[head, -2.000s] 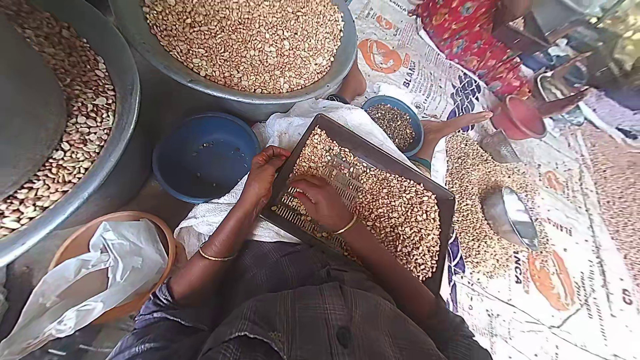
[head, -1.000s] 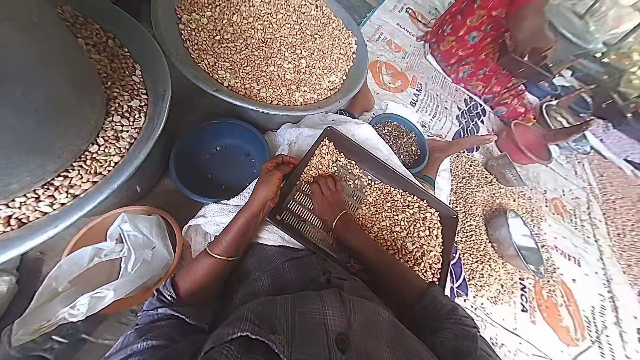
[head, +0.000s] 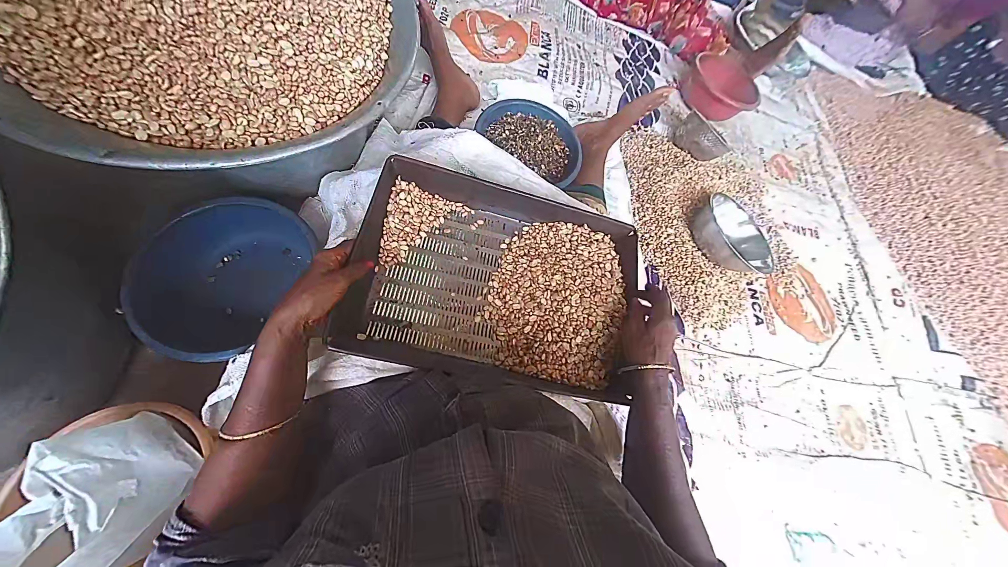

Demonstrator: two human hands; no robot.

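A dark rectangular sieve tray [head: 504, 197] with a slotted metal bottom rests over my lap on white sacking. My left hand [head: 319, 291] grips its left side, thumb over the rim. My right hand [head: 650, 327] holds the right side near the front corner. Shelled nuts or beans [head: 555, 303] are heaped in the tray's right half, and a smaller patch [head: 409, 216] lies in the back left corner. Bare slots show between the two. Beyond the tray, a small blue bowl [head: 531, 146] holds dark bits of debris.
A large metal tub [head: 236, 161] full of kernels stands at the upper left, above a blue basin [head: 213, 279] with a few scraps. An orange tub [head: 169, 413] with a plastic bag is lower left. On the printed sheet lie spread kernels [head: 669, 213], a metal bowl [head: 732, 232] and a red bowl [head: 717, 87].
My right hand has moved from among the kernels inside the tray to its right side. The kernels now lie in two separate groups, with more slots bare. The view has shifted right.
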